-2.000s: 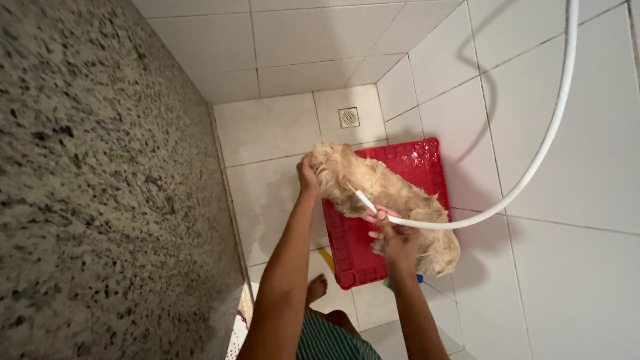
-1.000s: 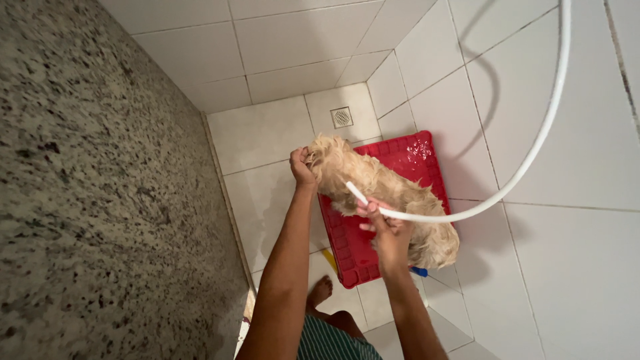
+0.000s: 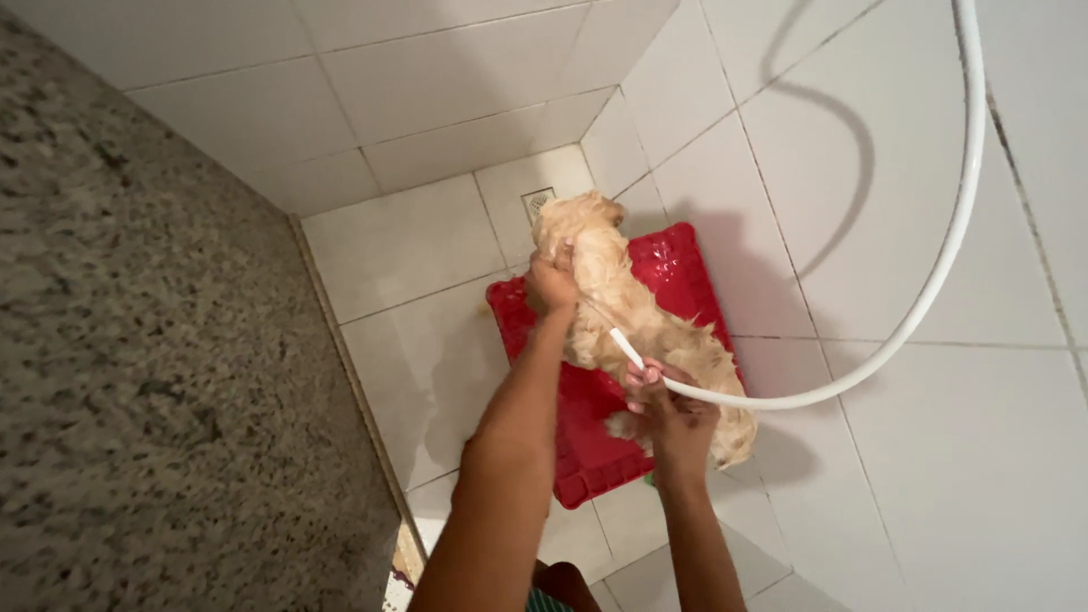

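Note:
A wet, cream-coloured dog (image 3: pixel 646 314) stands on a red plastic tray (image 3: pixel 586 425), its head toward the floor drain. My left hand (image 3: pixel 554 279) lies against the side of the dog's neck, the fingertips in its fur; whether they grip is hard to tell. In my right hand (image 3: pixel 667 393) is a white hose (image 3: pixel 790 401), held near its end. Water runs from the hose tip onto the dog's back and shoulder. The hose curves away to the right and up out of view.
A square floor drain (image 3: pixel 537 202) lies beyond the dog's head. White tiled walls (image 3: pixel 952 442) rise at the back and right, and a speckled granite panel (image 3: pixel 187 357) stands along the left. Something green (image 3: pixel 650 478) shows at the tray's near edge.
My left hand has moved from the dog's head to the side of its neck. The dog's head has turned and now reaches beside the drain. The hose remains in my right hand.

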